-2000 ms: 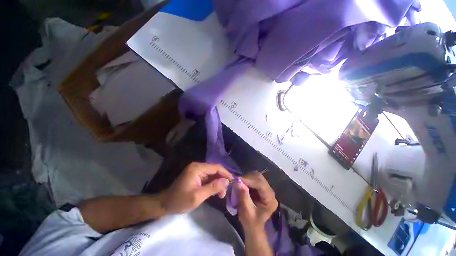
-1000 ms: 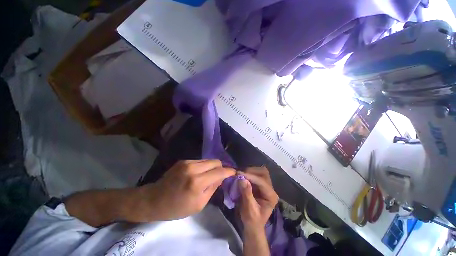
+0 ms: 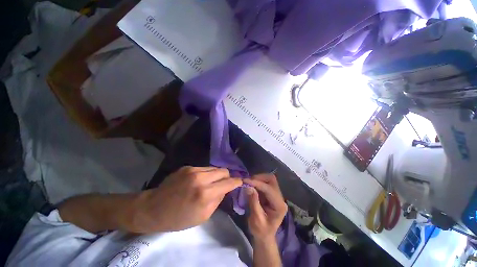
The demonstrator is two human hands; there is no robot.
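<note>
A long purple fabric strip hangs over the front edge of the white table and runs down to my hands above my lap. My left hand pinches the strip's end between its fingertips. My right hand pinches the same end from the other side, and the fingertips of both hands nearly touch. A short purple end hangs below the fingers. A thin pointed thing shows just above the right fingers; I cannot tell what it is. More purple fabric hangs beside my right wrist.
Purple fabric is heaped on the table. A lit sewing machine, a phone, scissors and thread scraps are at the right. An open cardboard box with pale pieces stands left, beside white cloth.
My left hand has rolled over so that its back shows more, and both hands have shifted slightly. The view has shifted a little. The hands still pinch the strip's end.
</note>
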